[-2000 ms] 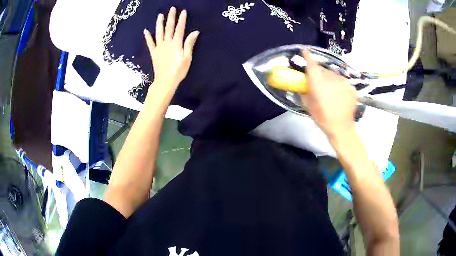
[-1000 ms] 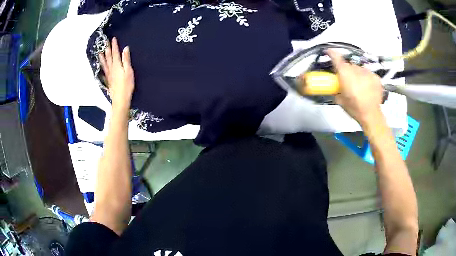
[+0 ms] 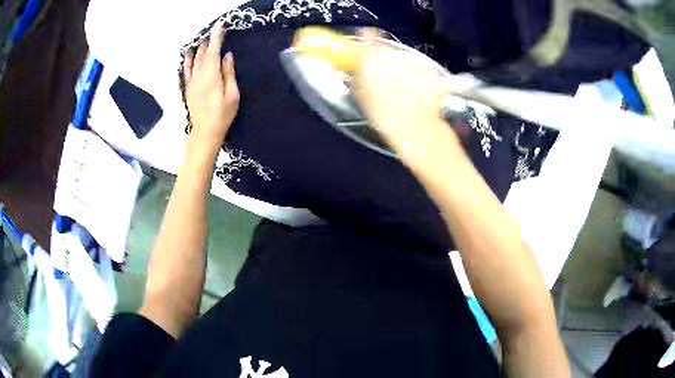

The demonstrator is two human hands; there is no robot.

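A dark embroidered garment (image 3: 274, 111) lies spread over the white ironing board (image 3: 133, 37). Its pale scalloped border runs along the far and left edges. My left hand (image 3: 211, 92) lies on the garment's left edge, fingers pointing away from me, pressing it without gripping. My right hand (image 3: 396, 81) is shut on the yellow handle of the steam iron (image 3: 326, 88), which is blurred. The iron is over the middle of the garment, its tip towards the left. My hand and forearm hide part of the iron. I cannot tell whether the soleplate touches the cloth.
A whitish hose (image 3: 548, 107) runs right from the iron. A dark angular patch (image 3: 136, 107) is on the board's left part. Brown cloth (image 3: 29, 125) and a paper sheet (image 3: 96, 192) hang at the left. A blue basket edge (image 3: 481, 319) shows below right.
The iron has moved from the board's right side to the left, over the garment. More embroidered cloth shows at the right. My left hand stays at the garment's left edge; the view has shifted.
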